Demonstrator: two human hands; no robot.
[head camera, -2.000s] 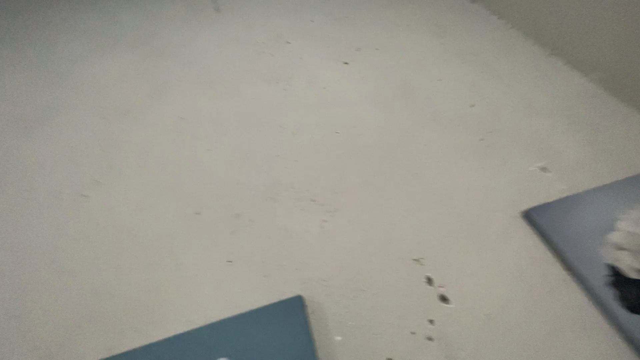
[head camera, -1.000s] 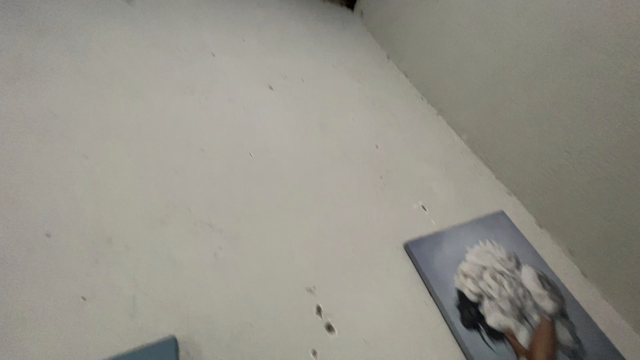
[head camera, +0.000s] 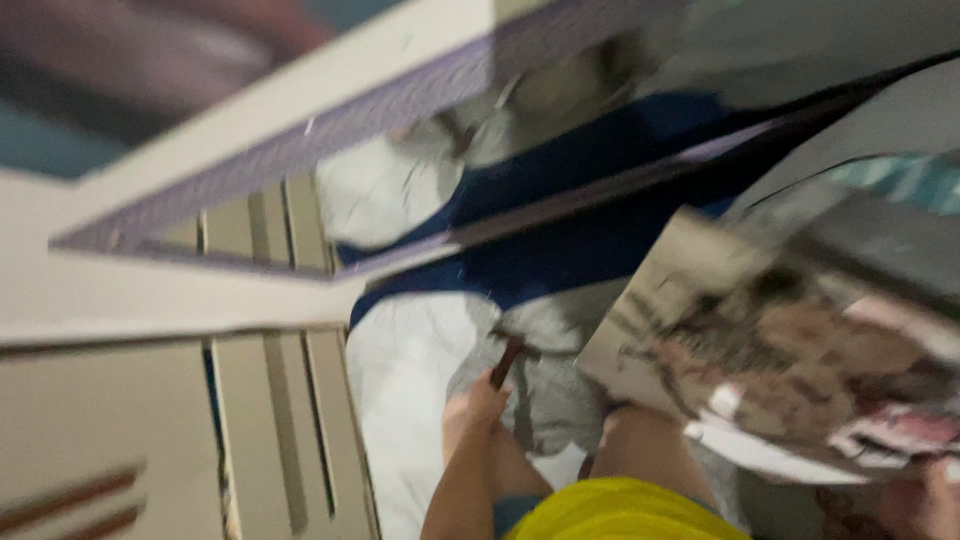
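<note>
My left hand is closed around the handle of a hammer, above the grey and white bedding in front of my knees. At the right edge is my right hand, partly cut off and blurred, gripping the lower edge of a printed picture panel. The panel is tilted and shows a blurred brown, pink and white image. My left hand and the hammer are apart from the panel.
A mirror with a purple frame is on the wall beside the bed and reflects the bedding. A blurred picture is at upper left. Beige furniture with dark gaps and brown handles stands at lower left. Dark blue fabric borders the bedding.
The view has swung from the bare wall with parts of two pictures down to the bed and mirror. Both my hands, the hammer and the tilted panel are now in view.
</note>
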